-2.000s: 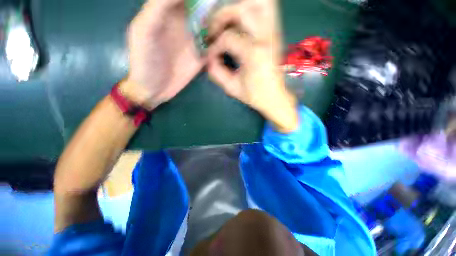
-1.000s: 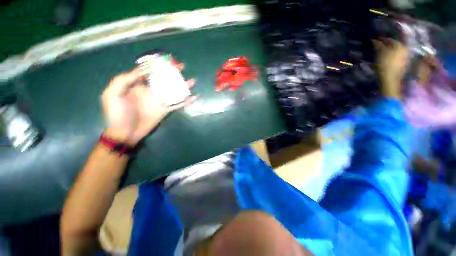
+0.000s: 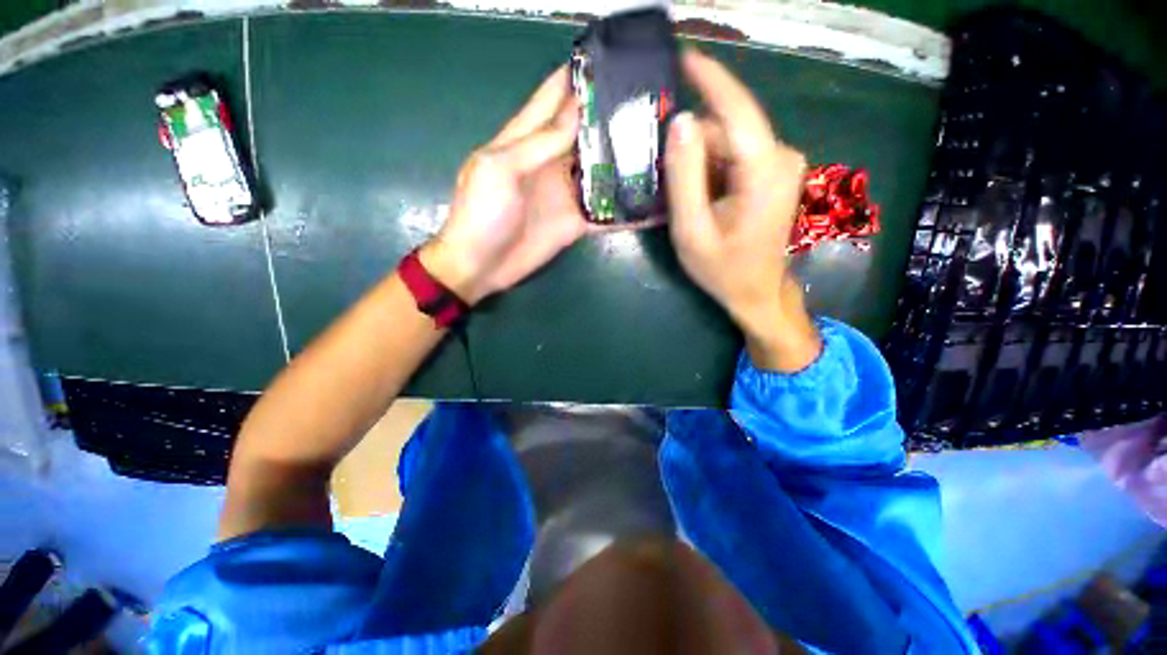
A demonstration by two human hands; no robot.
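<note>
My left hand [image 3: 518, 205] holds a half-assembled phone unit [image 3: 599, 160] from its left side, above the green mat. Green board shows along the unit's left edge. My right hand [image 3: 736, 192] holds a black housing [image 3: 634, 77] over the unit, partly covering it and slightly offset to the right. A little red shows at the right edge by my right fingers. Whether the two parts touch all along cannot be told. A second phone unit [image 3: 207, 156], white-faced with a green end, lies on the mat at the left.
Glossy red parts [image 3: 836, 207] are heaped right of my right hand. A black blister tray [image 3: 1043, 256] fills the right side. A whitish rail [image 3: 819, 39] runs along the mat's far edge. Another black tray [image 3: 147, 429] shows below the bench at left.
My right hand has come back from the black tray with a black housing, now over the unit in my left hand. The view has shifted, with the second unit fully visible.
</note>
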